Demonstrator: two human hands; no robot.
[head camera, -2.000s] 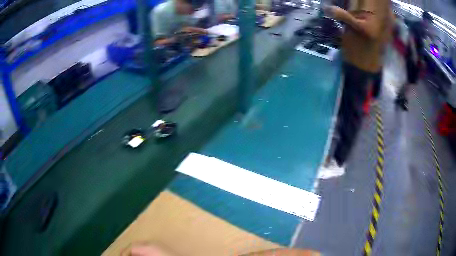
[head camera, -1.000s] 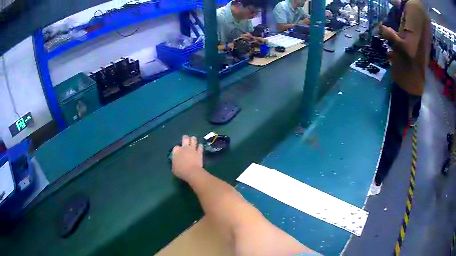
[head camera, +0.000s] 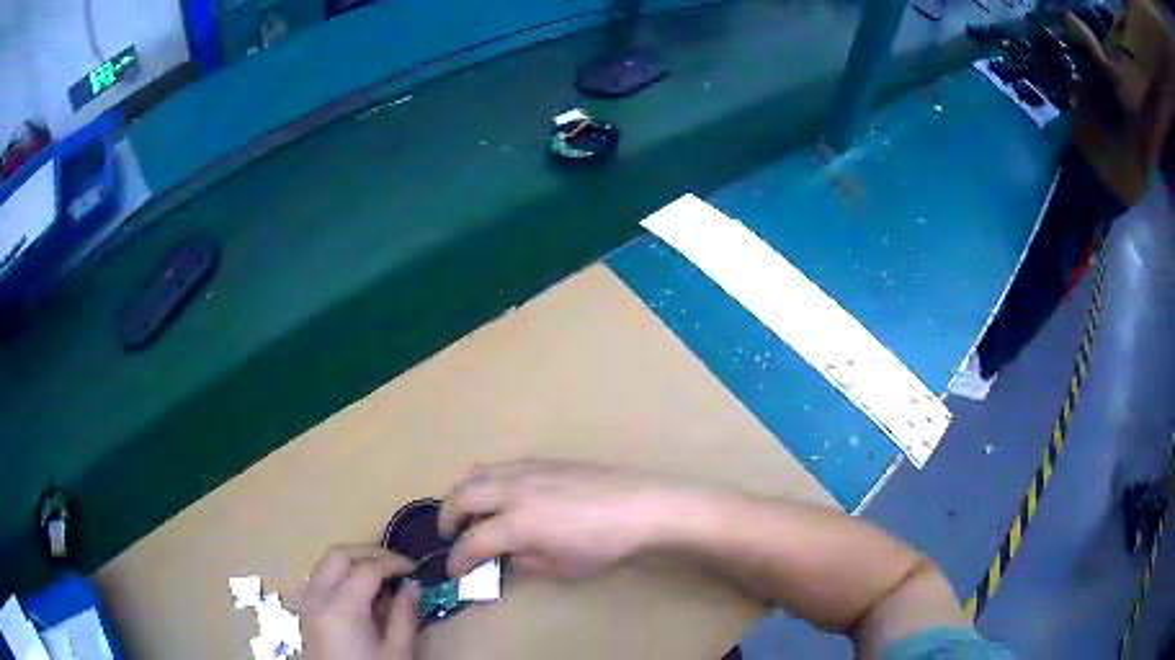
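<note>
A round black housing (head camera: 416, 526) lies on the tan cardboard mat (head camera: 554, 374). A green circuit board (head camera: 439, 598) shows at its near side, with a white square piece (head camera: 482, 580) beside it. My left hand (head camera: 357, 602) holds the near left edge of the unit, its fingers bent. My right hand (head camera: 515, 516) is on the unit from the right, its fingertips at the housing. The fingers hide part of the unit. White square pads (head camera: 267, 616) lie in a loose cluster left of my left hand.
A part-finished unit (head camera: 582, 137) and flat oval pieces (head camera: 170, 294) lie on the green belt (head camera: 387, 258). Another unit (head camera: 54, 521) is at far left. A white strip (head camera: 805, 322) crosses the teal bench. Blue bins (head camera: 75, 624) are at left. A person (head camera: 1095, 155) stands at upper right.
My right hand has come back from the belt to the mat with a unit. My left hand is now in view at it. The view has tilted down towards the mat.
</note>
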